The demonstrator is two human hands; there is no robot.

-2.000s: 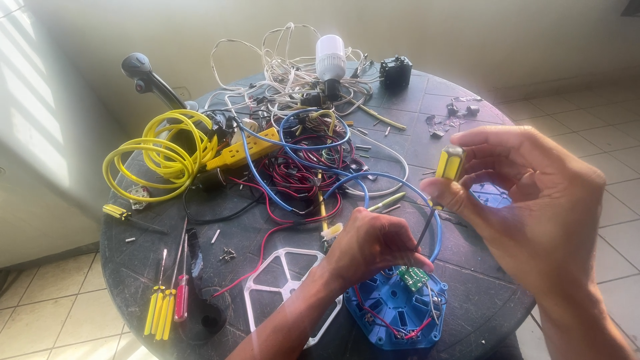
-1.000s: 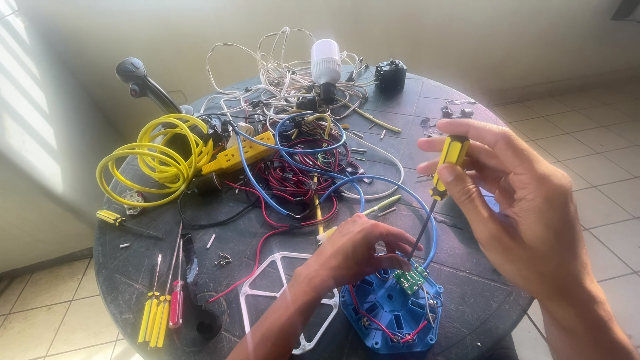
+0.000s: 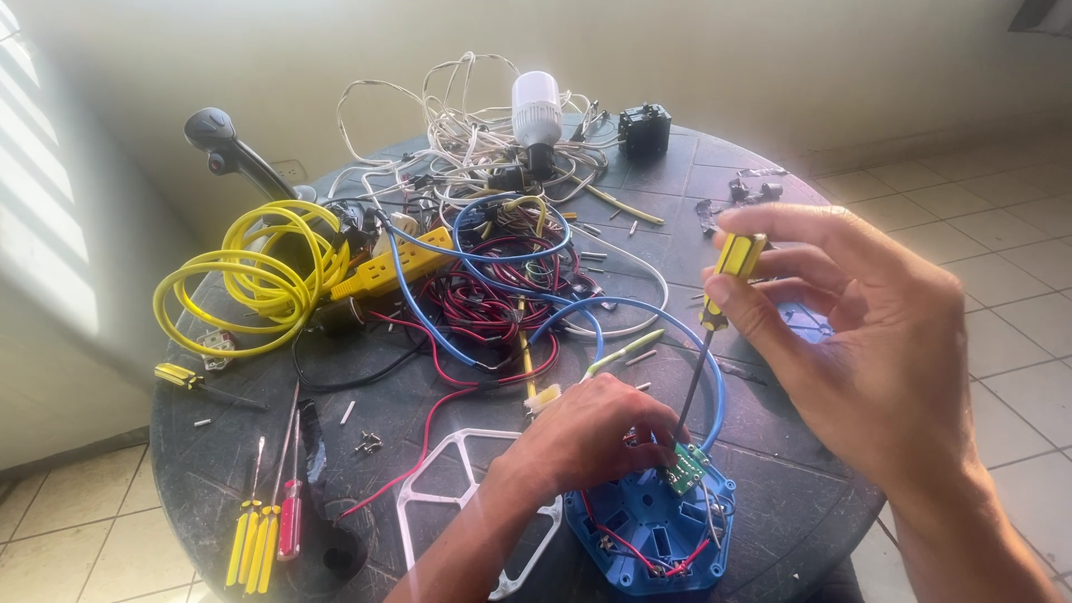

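My right hand (image 3: pixel 863 335) holds a screwdriver with a yellow and black handle (image 3: pixel 737 260) between thumb and fingers. Its shaft slants down to the upper edge of a small green circuit board (image 3: pixel 687 469), where my left fingers partly hide the tip. My left hand (image 3: pixel 595 435) has its fingertips at the board's left edge. Beneath the board lies a blue plastic octagonal housing (image 3: pixel 649 523) with red, blue and light wires inside. A white plastic octagonal frame (image 3: pixel 461 501) lies to its left, partly under my left forearm.
Several screwdrivers (image 3: pixel 251 544) and loose screws (image 3: pixel 367 444) lie at left. A coiled yellow cable (image 3: pixel 243 276), a yellow power strip (image 3: pixel 402 264), tangled red and black wires (image 3: pixel 494 293) and an LED bulb (image 3: pixel 536 109) stand or lie behind. A black box-shaped part (image 3: pixel 644 131) is farther back.
Two seconds ago the screwdriver was more upright over the housing's right side, with my left hand around its lower shaft. Since then, my left fingers have come to the green board.
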